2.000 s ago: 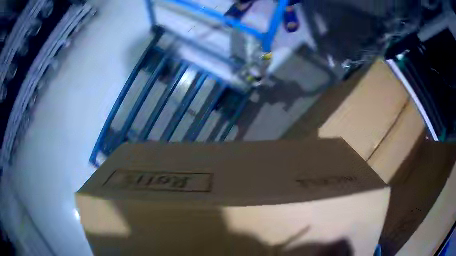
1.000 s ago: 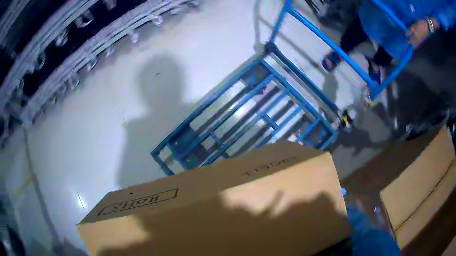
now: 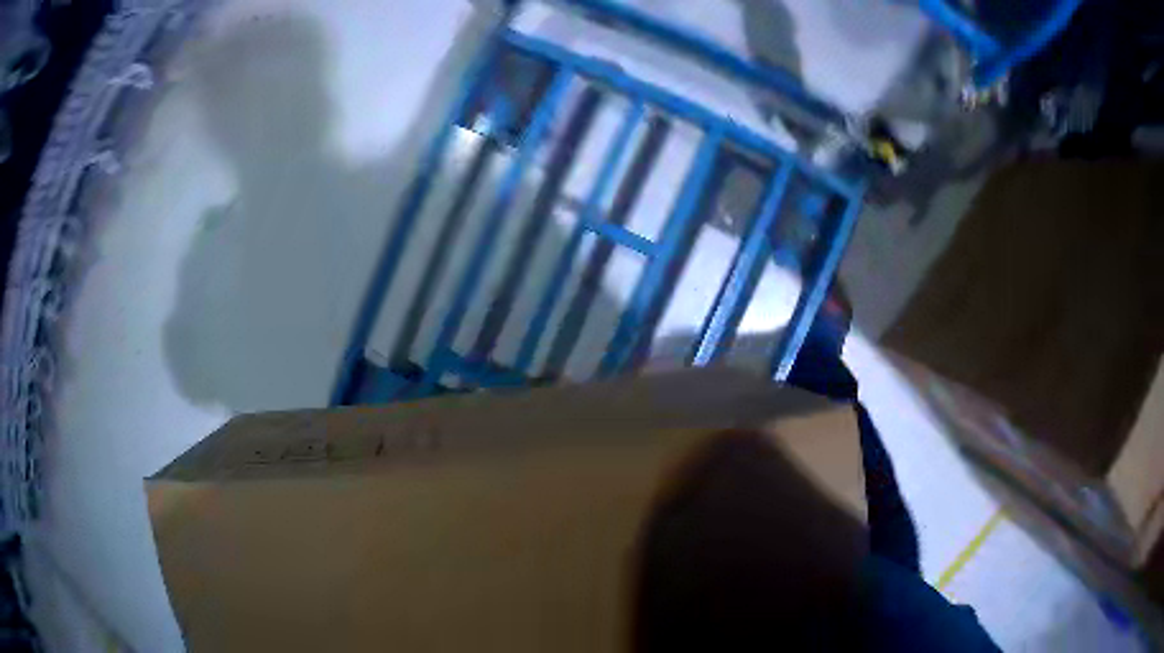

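A brown closed carton (image 3: 421, 536) fills the bottom of the head view, close in front of me, with faint dark printing on its far side. Beyond it stands the blue slatted deck of a platform hand truck (image 3: 645, 242), and the near end of the deck is hidden behind the carton. Part of its blue push handle (image 3: 1002, 58) shows at the top right. My left hand and my right hand are not in view. A dark blue sleeve or clothing (image 3: 913, 612) shows at the carton's right edge.
Another large brown carton (image 3: 1047, 293) stands on the right. Grey metal racks with looped white parts (image 3: 77, 242) line the left edge. A yellow line (image 3: 973, 549) marks the pale floor at lower right. A shadow falls on the floor at left.
The truck deck now appears nearer and larger, just beyond the carton. The person in blue holding the push handle has left the view. Dark clothing now shows beside the carton's right side.
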